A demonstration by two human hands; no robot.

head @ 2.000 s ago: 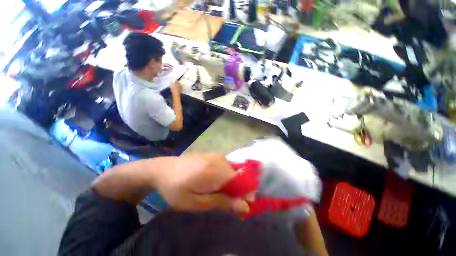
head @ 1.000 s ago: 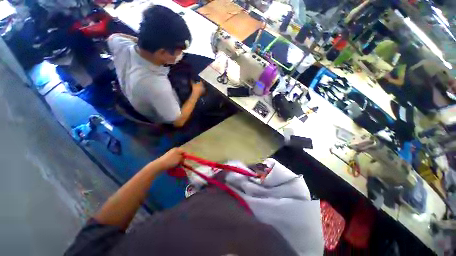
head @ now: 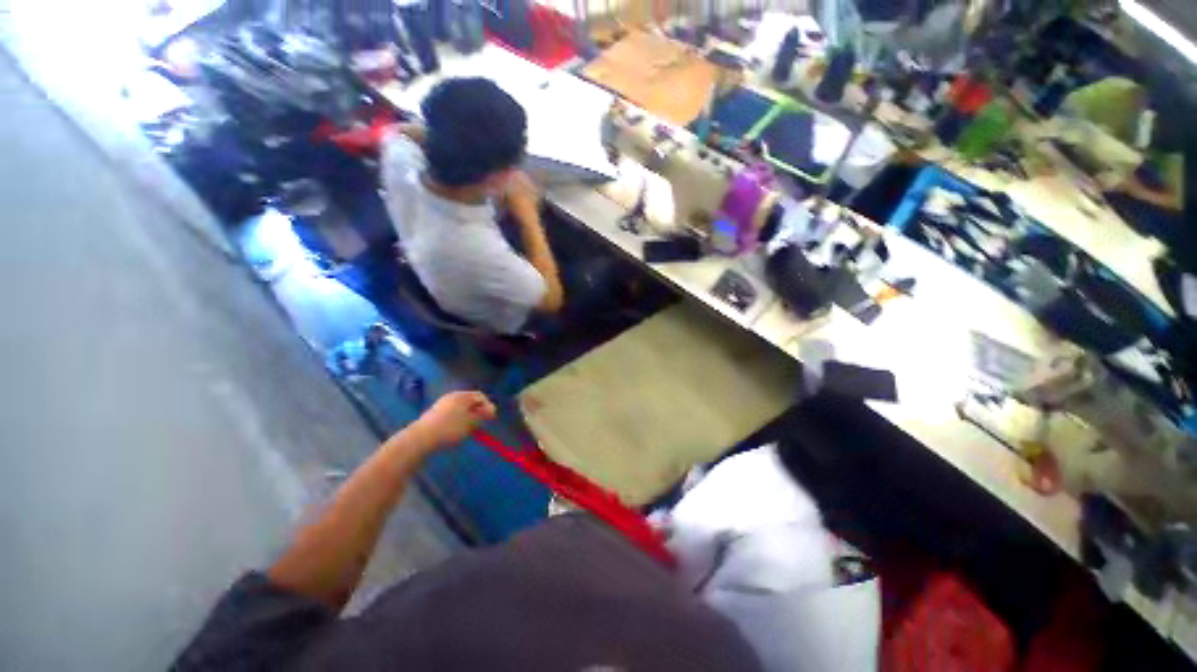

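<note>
My left hand (head: 460, 415) is closed on one end of a narrow bright red strip (head: 567, 488), held out in front of my body at the lower left. The strip runs taut and slanting down to the right, to a heap of white cloth panels (head: 775, 532) at my right side. The panels hang against my dark shirt, with a thin dark line in their folds. My right hand is not visible; the cloth and my body may hide it.
A beige board (head: 663, 394) lies ahead. A person in a light shirt (head: 460, 256) sits beyond it at a long white sewing table (head: 945, 440). A red stool (head: 952, 630) stands at lower right. A grey wall (head: 171, 394) runs along the left.
The red strip, bunched two seconds ago and looped one second ago, is now pulled straight. My view has shifted, and the seated person has raised an arm towards the face.
</note>
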